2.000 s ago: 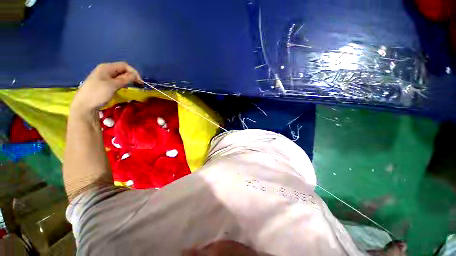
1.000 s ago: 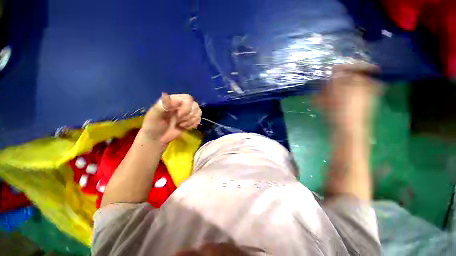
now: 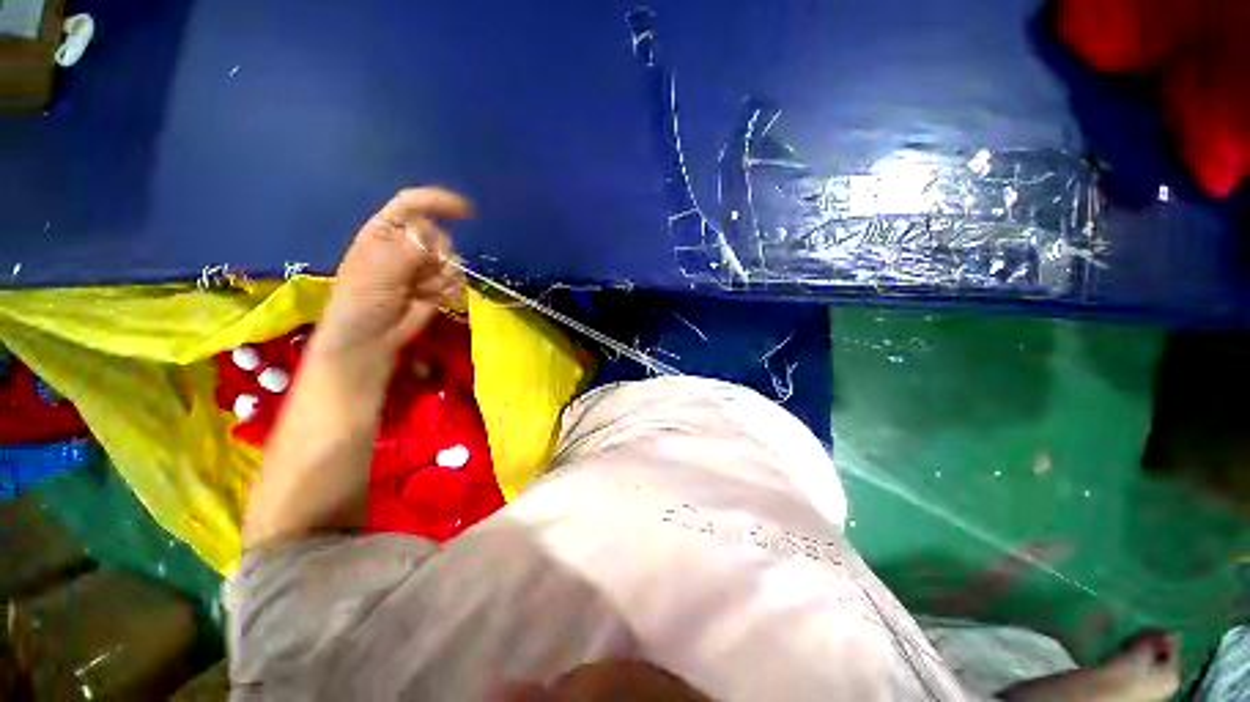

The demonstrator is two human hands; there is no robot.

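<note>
My left hand [image 3: 398, 272] is over the table's front edge, in front of the yellow bag [image 3: 528, 384]. Pale sewing thread [image 3: 583, 327] is looped at its fingers and runs down right to my shirt. A faint thread line also shows over the green floor towards my right hand [image 3: 1145, 669]. That hand is small and low at the far right; what its fingers hold cannot be made out. Red plush pieces [image 3: 432, 501] with white pompoms [image 3: 452, 455] lie in the yellow bag, partly hidden by my left forearm. No needle can be seen.
The blue table [image 3: 411, 96] spans the top. A shiny tape patch [image 3: 912, 220] with thread scraps is near its front edge. Red plush [image 3: 1193, 82] is at the top right. Brown boxes [image 3: 103, 638] are at the lower left. Green floor [image 3: 987, 453] shows right of my lap.
My right hand was blurred over the table's front edge a second ago and is now far down right. My left hand is slightly further left, and the thread stretches out again.
</note>
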